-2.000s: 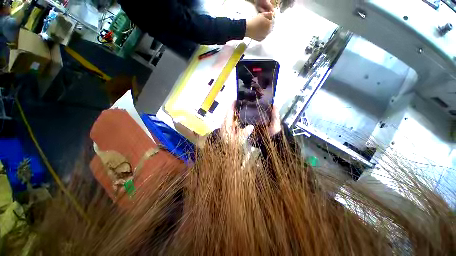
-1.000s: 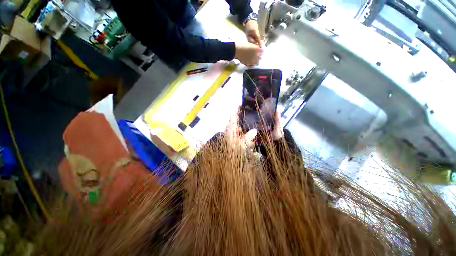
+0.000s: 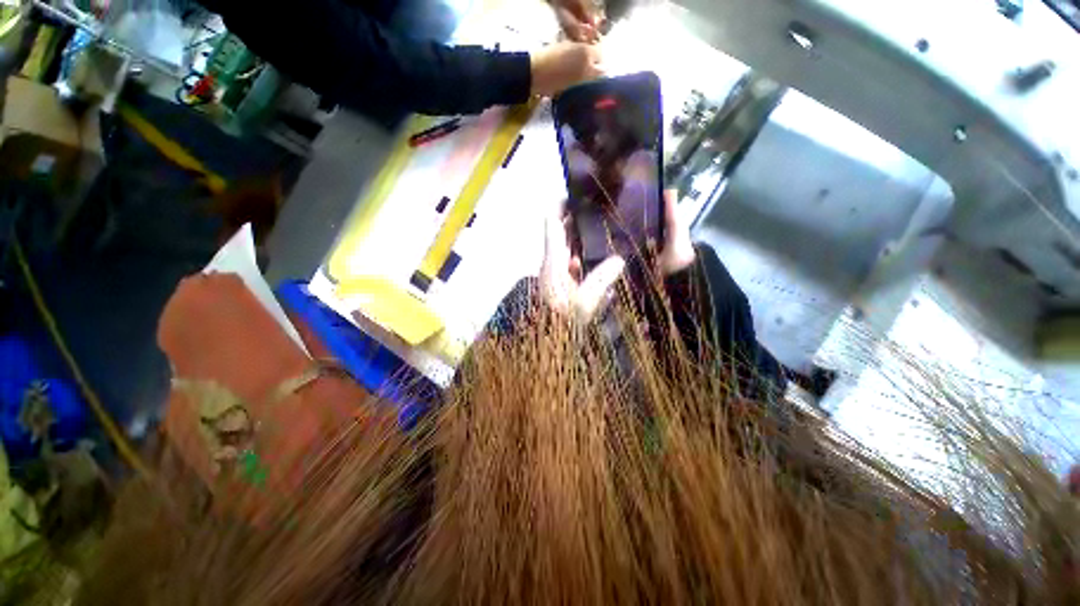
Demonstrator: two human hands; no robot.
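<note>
A black smartphone (image 3: 611, 166) is held upright in the middle of the view, its screen lit with a small red mark near the top. My left hand (image 3: 573, 266) grips its lower left side, with a thumb across the bottom. My right hand (image 3: 675, 237) grips its lower right side. Strands of hair cover parts of both hands. Behind the phone lies a white sewing template (image 3: 474, 219) with long yellow strips and small black marks. A dark-red pen (image 3: 435, 131) lies at its upper left.
Another person's dark sleeve (image 3: 474, 81) and hand (image 3: 565, 68) reach in beyond the phone. A large white sewing machine (image 3: 876, 71) fills the right. Rust-orange pieces (image 3: 237, 337) stand beside a blue bin (image 3: 344, 343) at left. Reddish-brown hair covers the bottom.
The phone and both my hands have risen and look larger. Since one second ago the machine has shifted right in the view, and the other person's hands sit higher.
</note>
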